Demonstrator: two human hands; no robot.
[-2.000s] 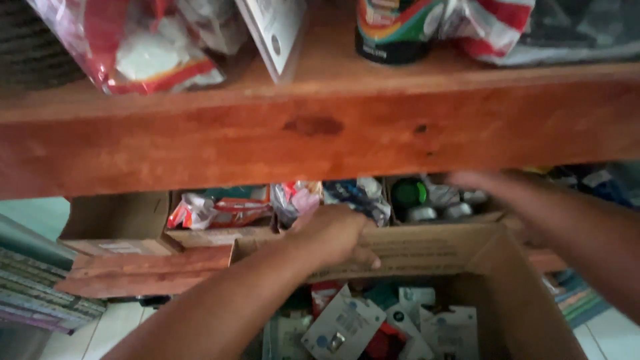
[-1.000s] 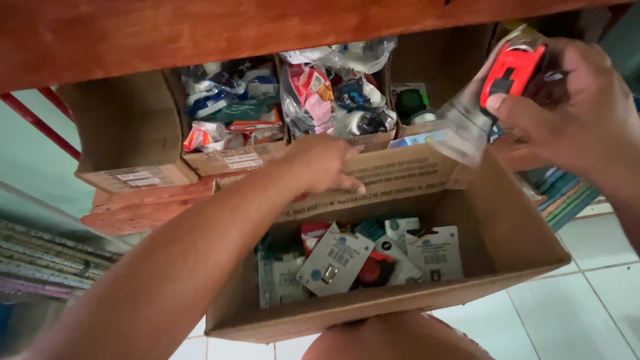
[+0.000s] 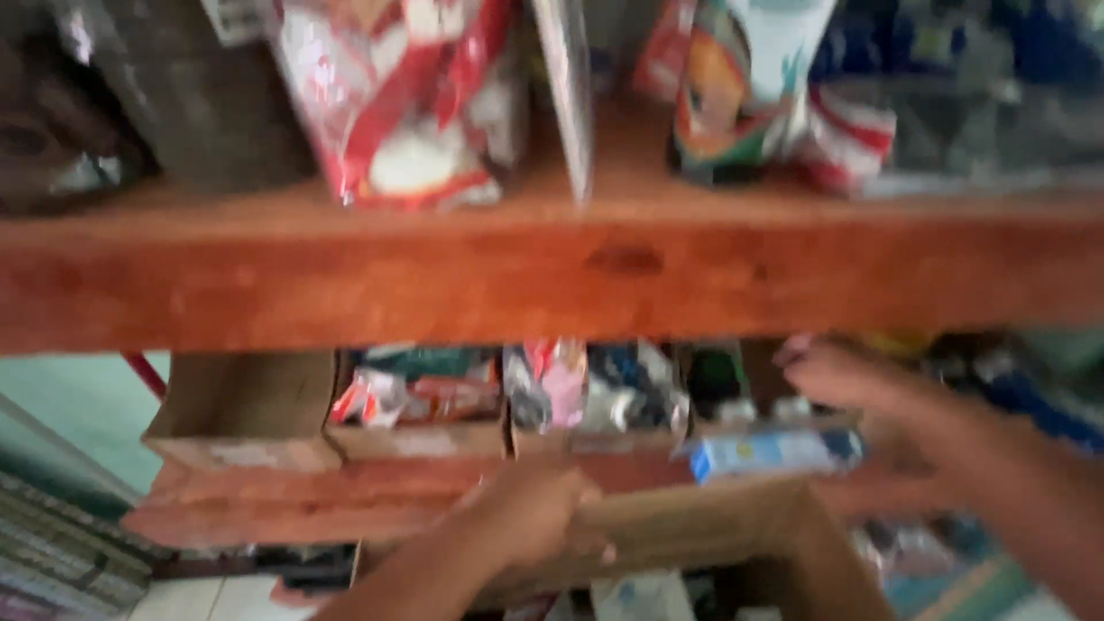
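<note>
My left hand (image 3: pixel 539 509) grips the rim of an open cardboard box (image 3: pixel 699 522) low in the view; carded packets (image 3: pixel 642 597) lie inside it. My right hand (image 3: pixel 832 371) reaches into a shelf box at the right, under the upper shelf board, and is blurred; whether it holds anything cannot be told. Just below that hand, a blue and white carton (image 3: pixel 772 453) lies at the front of the shelf box. A dark green round item (image 3: pixel 714 379) sits in the same box.
A thick reddish wooden shelf board (image 3: pixel 517 280) crosses above my hands, with red and white plastic packs (image 3: pixel 423 129) on it. Beneath stand cardboard bins, one bare inside (image 3: pixel 250 401), others with orange packets (image 3: pixel 431 397) and bagged goods (image 3: pixel 595 392). Stacked tiles or boards (image 3: pixel 69 535) stand lower left.
The red and black item in clear packaging, in my right hand a second ago, is no longer seen there. That hand has moved into the shelf box. The view has tilted up.
</note>
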